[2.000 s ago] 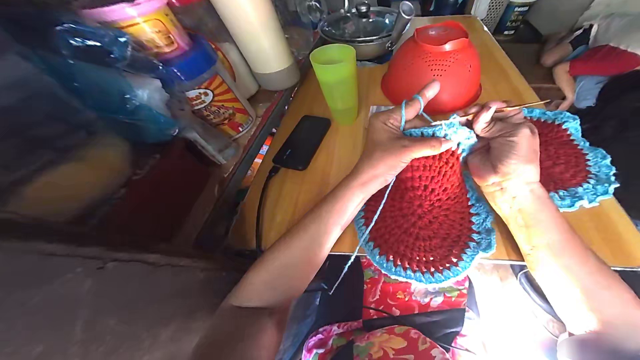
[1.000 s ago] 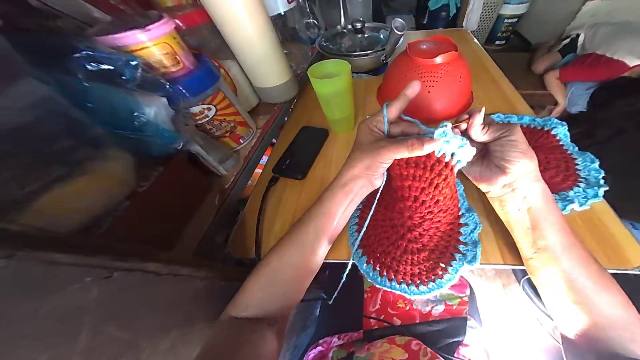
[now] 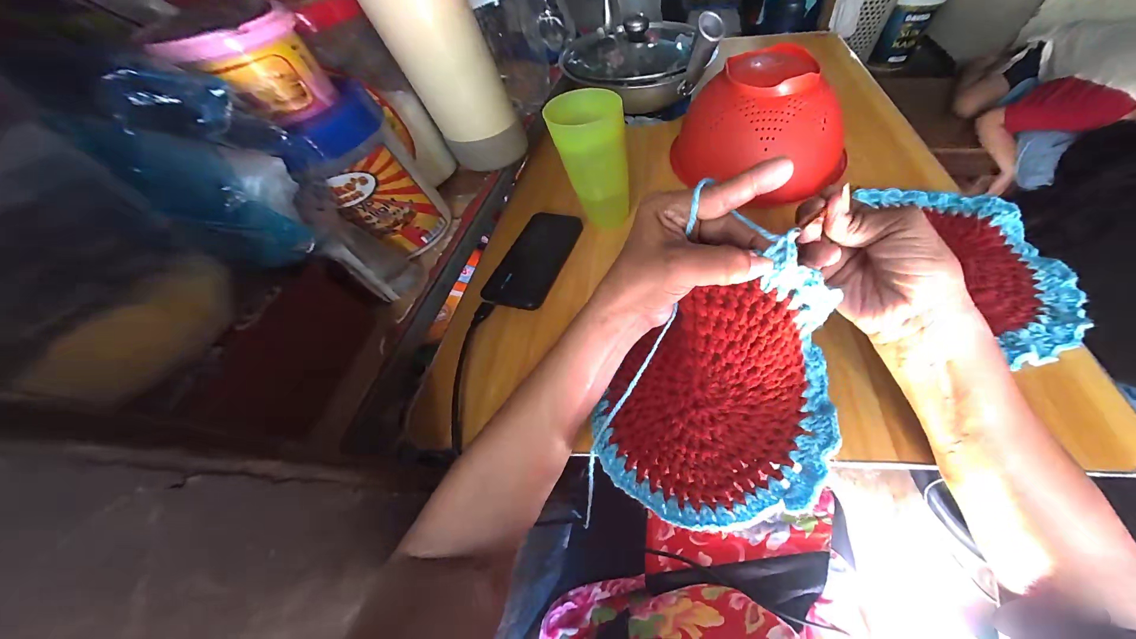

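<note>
My left hand point(image 3: 692, 240) pinches the top edge of a red crocheted piece with a ruffled light-blue border point(image 3: 719, 399), which hangs down over the table's front edge. Light-blue yarn point(image 3: 639, 377) loops round a raised finger of that hand, and its loose end dangles at the piece's left. Close beside it, my right hand point(image 3: 887, 257) holds a crochet hook point(image 3: 825, 217), mostly hidden by the fingers, at the blue border. A second red crocheted piece with a blue ruffled edge point(image 3: 994, 266) lies on the table behind my right hand.
On the wooden table point(image 3: 852, 399) are a red plastic colander point(image 3: 763, 124), a green cup point(image 3: 590, 160), a black phone point(image 3: 532, 262) with a cable and a lidded pan point(image 3: 635, 67). Containers and a cream flask point(image 3: 453, 80) stand left. Another person point(image 3: 1056, 115) is at the far right.
The hook, whose shaft stuck out to the right two seconds ago, is now mostly hidden in my right hand. The crocheted piece hangs a little differently below my hands.
</note>
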